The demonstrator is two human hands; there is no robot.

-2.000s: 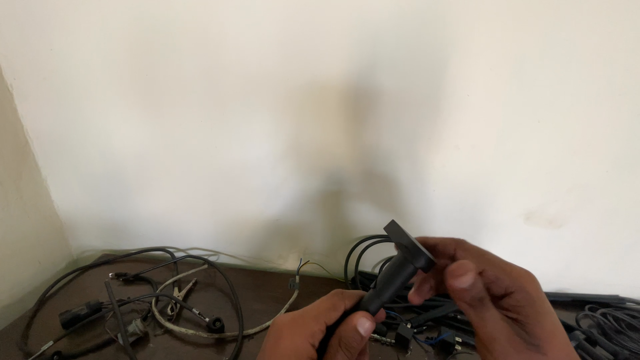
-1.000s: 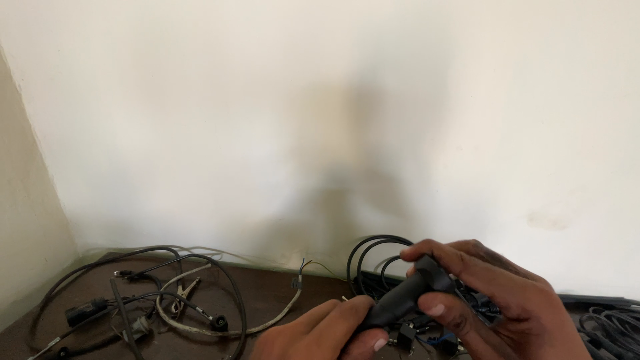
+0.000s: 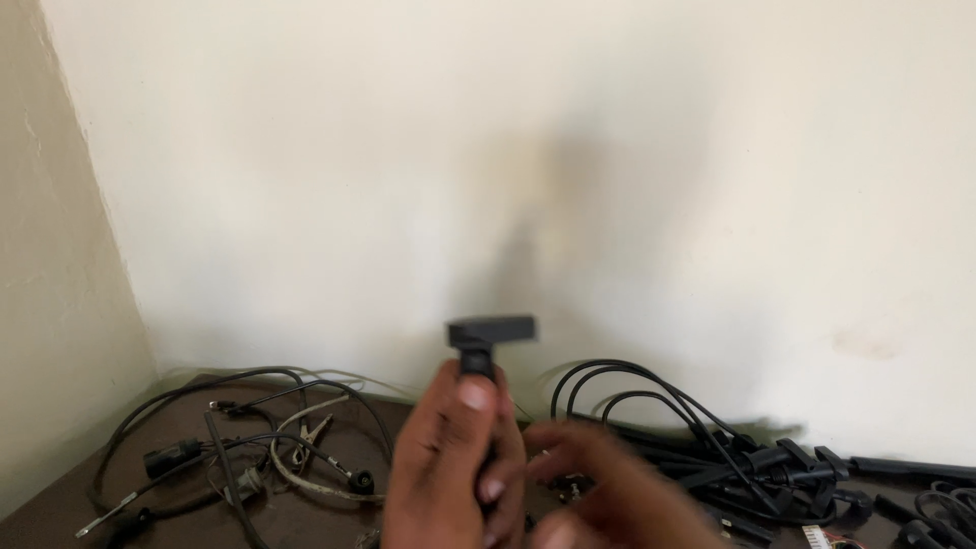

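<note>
My left hand (image 3: pixel 450 465) is closed round the shaft of a black T-shaped plastic part (image 3: pixel 494 331), held upright at the lower middle of the view. Its flat crosspiece sticks out above the fingers, with the thumb against the shaft just below it. The lower end of the part is hidden by the hand. Just right of it is my right hand (image 3: pixel 618 488), blurred, fingers apart, with nothing seen in its grasp. Whether its fingertips touch the left hand is unclear.
On the dark brown table (image 3: pixel 46 518) lie looped black cables (image 3: pixel 152 393), a black connector (image 3: pixel 171 460) and a metal crocodile clip (image 3: pixel 311 441) at left. A tangle of black cables and plastic parts (image 3: pixel 785 465) lies at right, near a white connector (image 3: pixel 816 537). A pale wall (image 3: pixel 488 191) stands behind.
The T-shaped part has turned from a slant to upright. My right hand has come off its head and moved down. My left hand has risen with the part.
</note>
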